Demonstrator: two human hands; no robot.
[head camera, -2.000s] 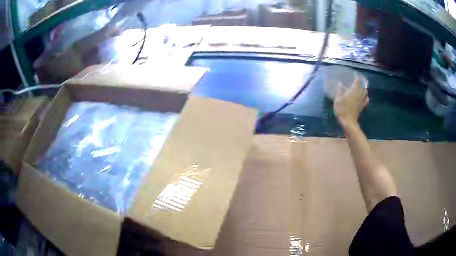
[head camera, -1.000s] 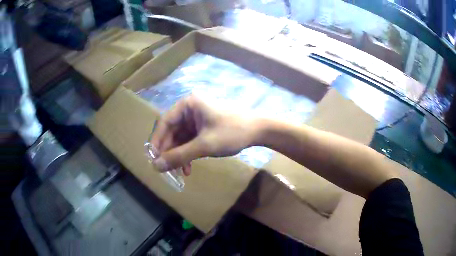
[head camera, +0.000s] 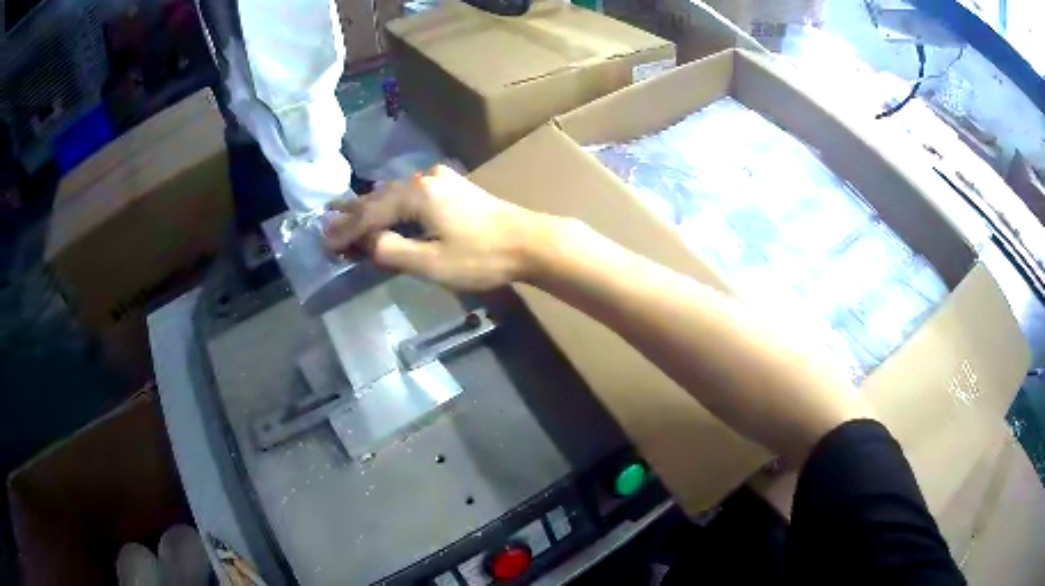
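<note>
My right hand (head camera: 430, 229) reaches in from the right, with its fingertips at a silvery block (head camera: 307, 266) under the pale, film-wrapped press head (head camera: 296, 109). The fingers are bent; whether they hold a small clear part cannot be told. Below lies the silvery fixture plate (head camera: 395, 401), bare, with a slotted clamp bar (head camera: 449, 339) on its right and another clamp bar (head camera: 300, 421) on its left. My left hand is not in view.
An open carton of clear parts (head camera: 653, 395) stands right of the grey base plate (head camera: 401, 504). A green button (head camera: 631, 478) and a red button (head camera: 510, 561) are at its front. A brown carton (head camera: 97, 475) with pale round pieces is lower left; closed cartons stand behind.
The view has swung left from the carton and bench to the machine. My right hand, which held a small clear part over the carton flap, is now at the press head.
</note>
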